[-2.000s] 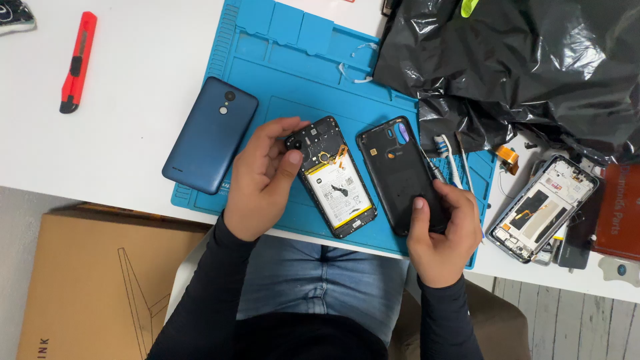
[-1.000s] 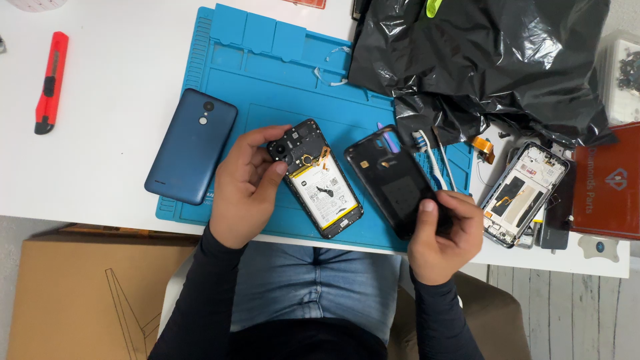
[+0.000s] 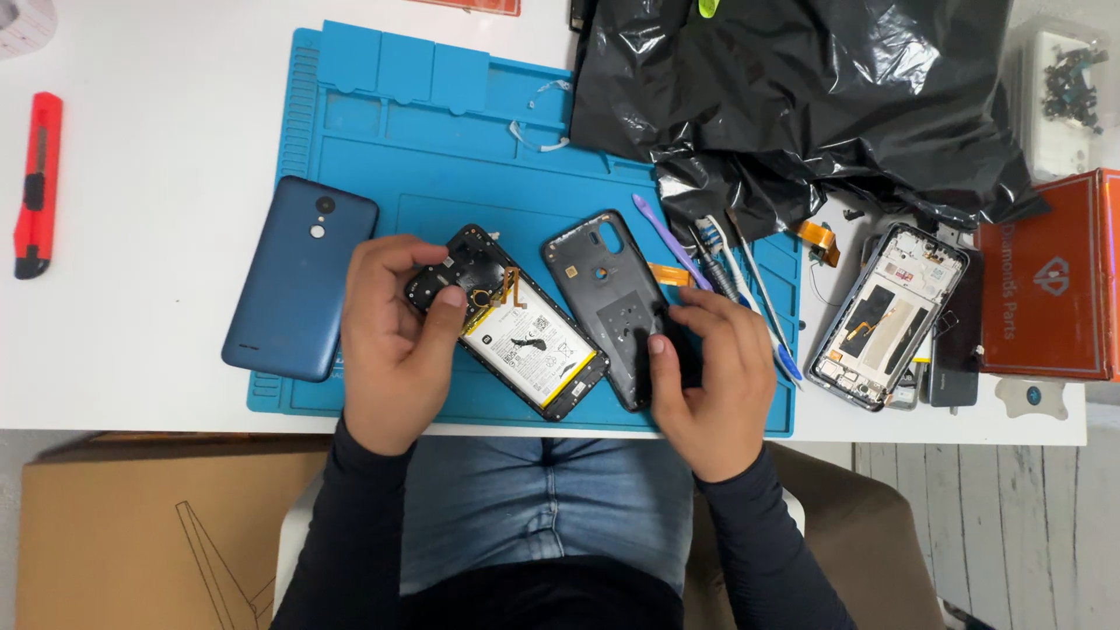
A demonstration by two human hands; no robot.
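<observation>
An opened smartphone (image 3: 525, 337) with its battery and a loose gold flex cable showing lies slanted over the blue silicone repair mat (image 3: 490, 184). My left hand (image 3: 402, 341) grips its upper left end between thumb and fingers. Just right of that phone is a detached black phone back cover (image 3: 612, 306), inner side up. My right hand (image 3: 713, 372) holds its lower right edge, thumb on the inner face. A closed dark blue smartphone (image 3: 302, 280) lies back up, left of my left hand, partly on the mat.
Toothbrushes (image 3: 731, 262) and a screwdriver (image 3: 715, 262) lie right of the cover. Beyond are a black plastic bag (image 3: 787, 87), another opened phone (image 3: 888, 315), a flex cable (image 3: 820, 241) and an orange-red box (image 3: 1046, 280). A red utility knife (image 3: 38, 188) lies at far left.
The back cover has gone from being tilted in my right hand to lying flatter beside the opened phone. My left hand still holds that phone's upper end.
</observation>
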